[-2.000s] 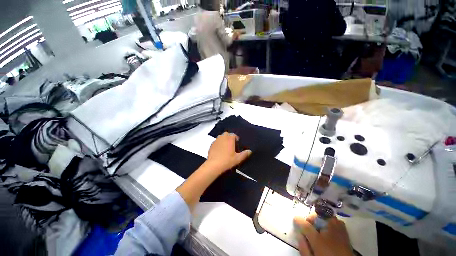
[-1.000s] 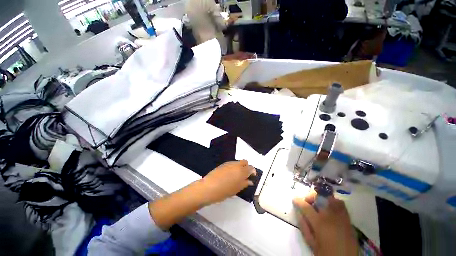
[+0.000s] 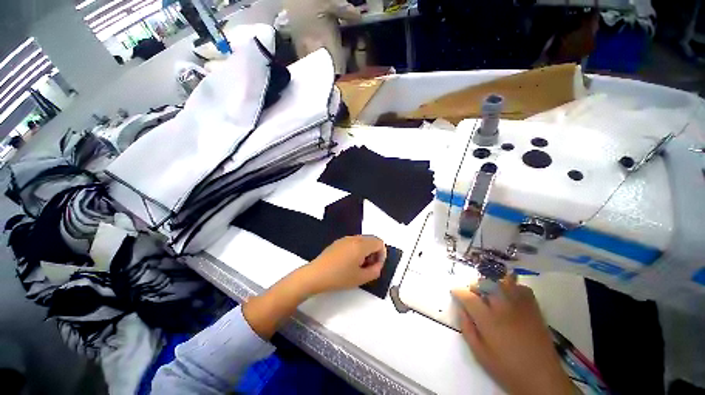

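My left hand (image 3: 348, 265) lies on black cut pieces (image 3: 290, 229) left of the needle plate, its thumb and fingers pinched on a small black piece (image 3: 388, 271) whose right part shows past the fingertips. My right hand (image 3: 506, 328) is at the presser foot (image 3: 456, 258) of the white sewing machine (image 3: 556, 177), fingers bent beside the round metal fitting; whether it holds anything is hidden. The bed (image 3: 425, 278) under the needle shows no black piece. A fanned stack of small black pieces (image 3: 383, 181) lies behind the strip.
Thick white-grey panels with black edges (image 3: 224, 139) are piled left. A striped fabric heap (image 3: 85, 247) is far left. Brown paper (image 3: 510, 92) lies behind the table. Slim coloured handles (image 3: 578, 362) and a black strip (image 3: 626, 332) lie right. People stand at the back.
My left hand has moved from the fanned stack toward me onto the front pieces. The stack now shows uncovered. My right hand stays by the foot. The camera view has tilted down.
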